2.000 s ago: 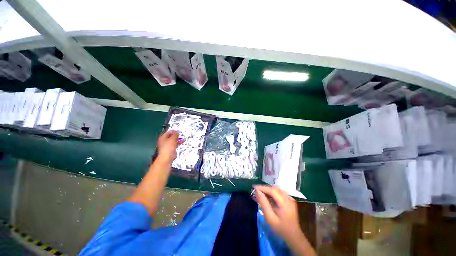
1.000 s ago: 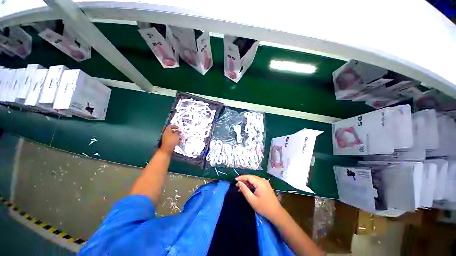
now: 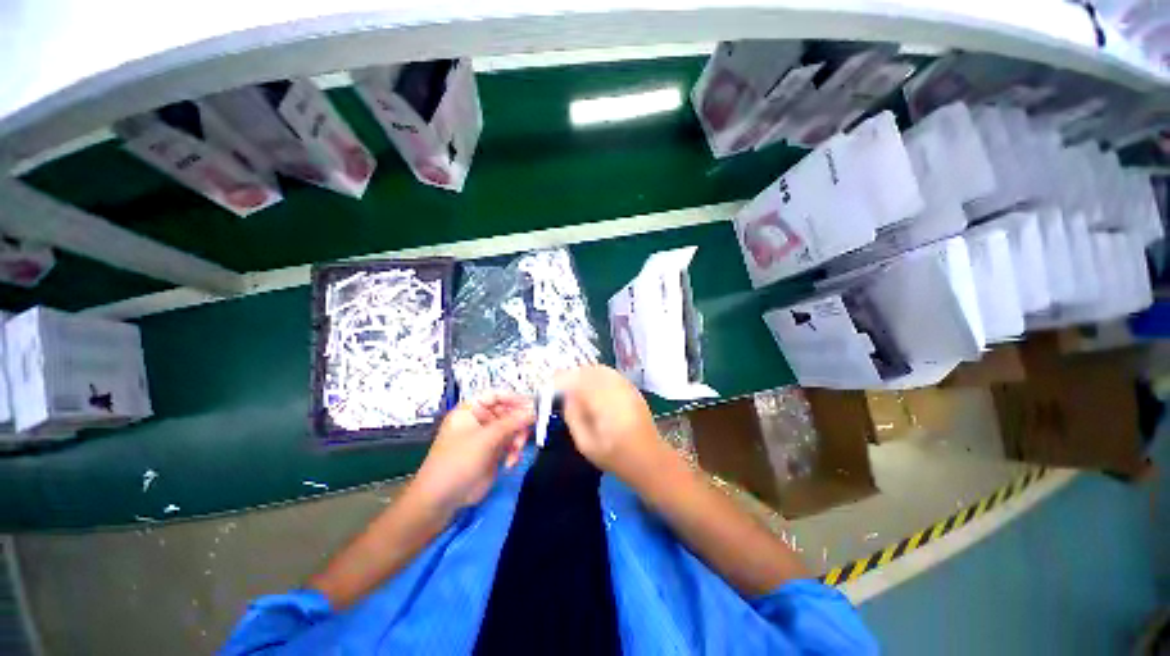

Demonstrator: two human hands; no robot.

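My right hand (image 3: 606, 417) is closed at its fingertips on a small white accessory (image 3: 544, 413), in front of my body at the bench's near edge. My left hand (image 3: 477, 445) is just left of it, fingers curled; whether it grips anything is unclear. A black tray (image 3: 318, 352) holds a heap of small white accessories (image 3: 382, 346). Right of it, coiled white cables (image 3: 554, 301) lie on a crumpled clear plastic bag (image 3: 488, 308), partly hidden by my hands. An open white box (image 3: 658, 327) stands right of the bag, its flaps raised.
Open white boxes (image 3: 885, 314) stand in rows at right. More boxes (image 3: 423, 128) stand on the far strip under the white shelf (image 3: 513, 32). A closed box (image 3: 80, 372) is at left. White scraps (image 3: 150, 478) lie near the bench edge; brown cartons (image 3: 802, 449) are below.
My left hand has left the tray and come right, beside my right hand. A white piece now shows between the hands. The view has turned right, so the bench things appear further left.
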